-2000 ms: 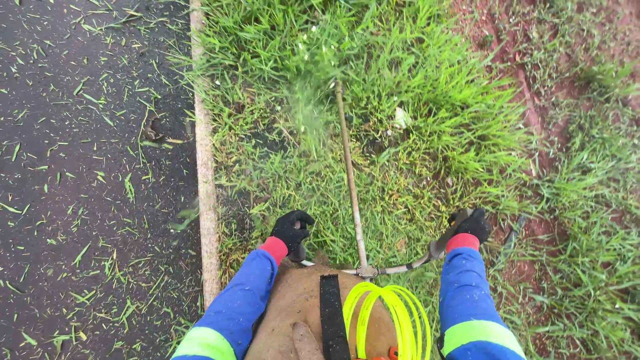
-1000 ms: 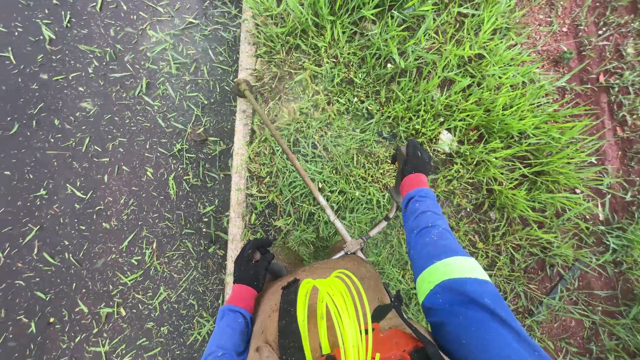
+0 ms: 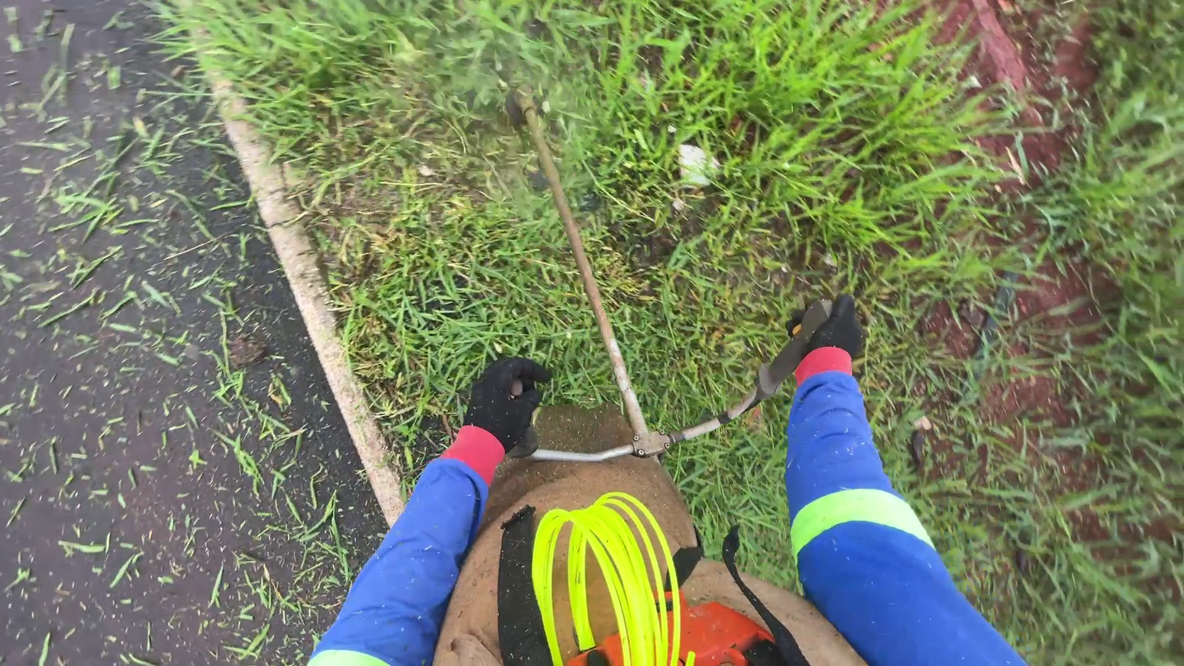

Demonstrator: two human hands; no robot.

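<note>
My left hand, in a black glove, is closed around the left grip of a brush cutter's handlebar. On the right, my right hand, also gloved in black, holds the other grip. The long shaft runs from the handlebar clamp up to the cutting head, which is blurred among the grass. A coil of yellow-green trimmer line hangs at my waist, over a brown apron and beside the orange engine housing.
A concrete curb divides the grass from dark asphalt strewn with clippings. Taller grass stands ahead to the right, near a pale scrap. Reddish soil shows farther right.
From one second ago, the cutting head has swung away from the curb to the right, over the grass. Both hands have stayed on the handlebar grips as it turned. The view has also turned.
</note>
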